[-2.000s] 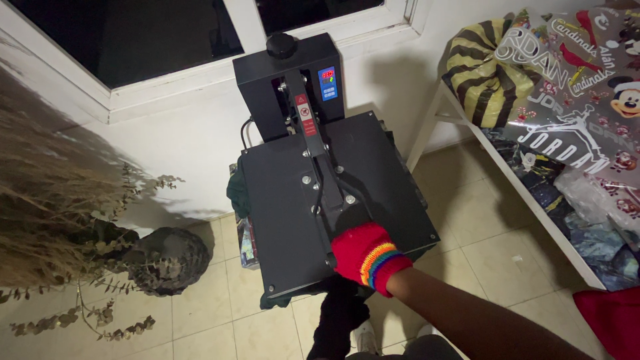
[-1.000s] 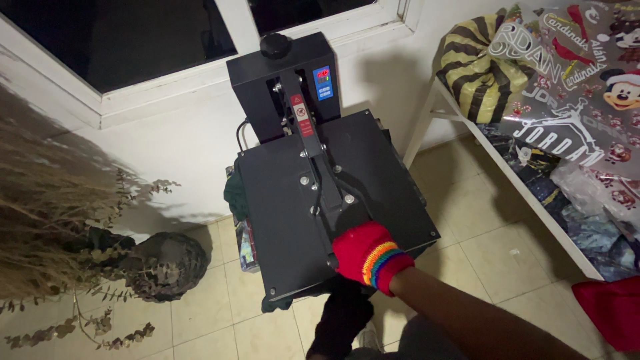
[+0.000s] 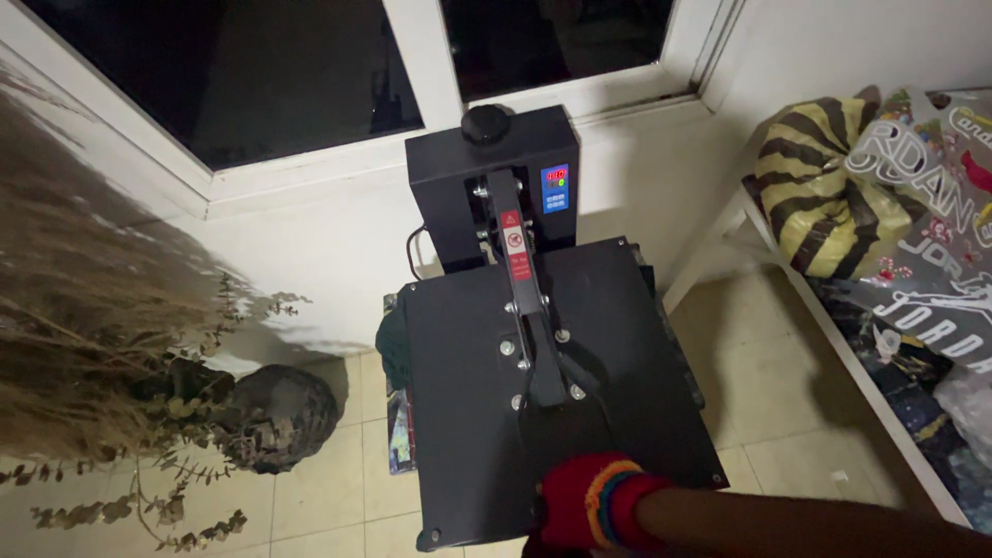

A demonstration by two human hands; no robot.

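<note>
A black heat press (image 3: pixel 465 418) stands below the window, its square upper plate down over dark green fabric (image 3: pixel 393 341) that shows at the left edge. A lit control panel (image 3: pixel 555 188) is on its rear housing, beside the lever arm with a red and white warning label (image 3: pixel 515 244). My right hand (image 3: pixel 593 504), in a red knit glove with a rainbow cuff, is at the front of the press, where the lever handle lies; its fingers are hidden. At the bottom edge a dark shape shows under the glove; whether it is my left hand cannot be told.
A white table (image 3: pixel 868 387) at the right holds a black and yellow striped bag (image 3: pixel 829 186), printed transfer film (image 3: pixel 942 225) and dark patterned fabric. Dried plants and a dark round pot (image 3: pixel 279 418) stand at the left. A window frame (image 3: pixel 310 182) lies behind the press.
The view has tilted up. My right hand stays at the front of the press. The dark-gloved left hand, seen below the press front earlier, is mostly out of view.
</note>
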